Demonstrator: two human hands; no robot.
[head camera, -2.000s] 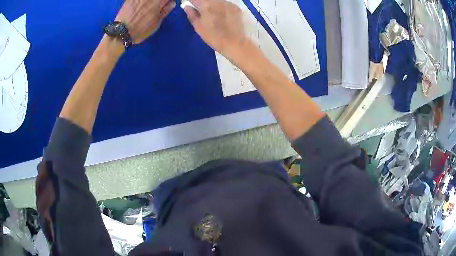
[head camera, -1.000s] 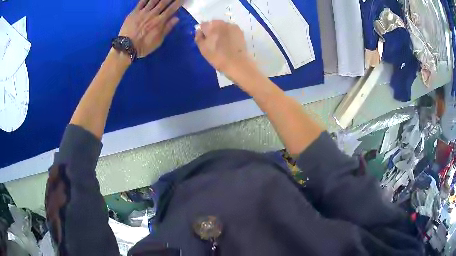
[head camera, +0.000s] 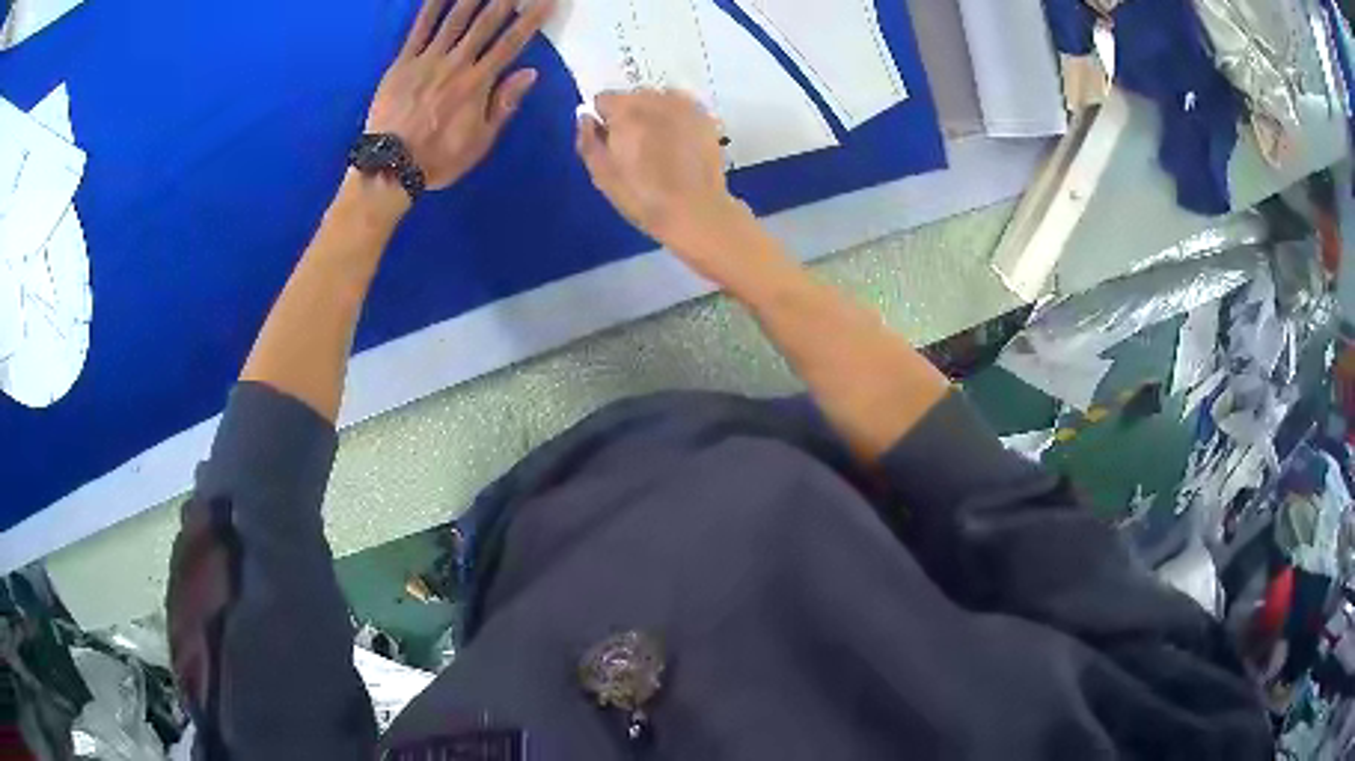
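My left hand (head camera: 453, 92) lies flat with fingers spread on the blue fabric (head camera: 491, 223), its fingertips near the top edge of a white card pattern piece. My right hand (head camera: 654, 161) is curled at the left edge of that pattern piece (head camera: 773, 127). It pinches a small white object (head camera: 586, 112), mostly hidden by the fingers. A second pattern piece (head camera: 847, 52) lies beside the first to the right, with a narrow blue gap between them.
A cluster of overlapping white pattern pieces (head camera: 42, 253) lies at the left. Pale underlay paper (head camera: 446, 347) shows along the near edge. At the right are a pale roll (head camera: 1014, 67), a wooden bar (head camera: 1058, 201) and dark blue scraps (head camera: 1186, 112). Offcuts litter the floor.
My right hand has moved down along the pattern piece's left edge, with the small white object still pinched. My left hand has flattened and spread on the fabric. The view has shifted.
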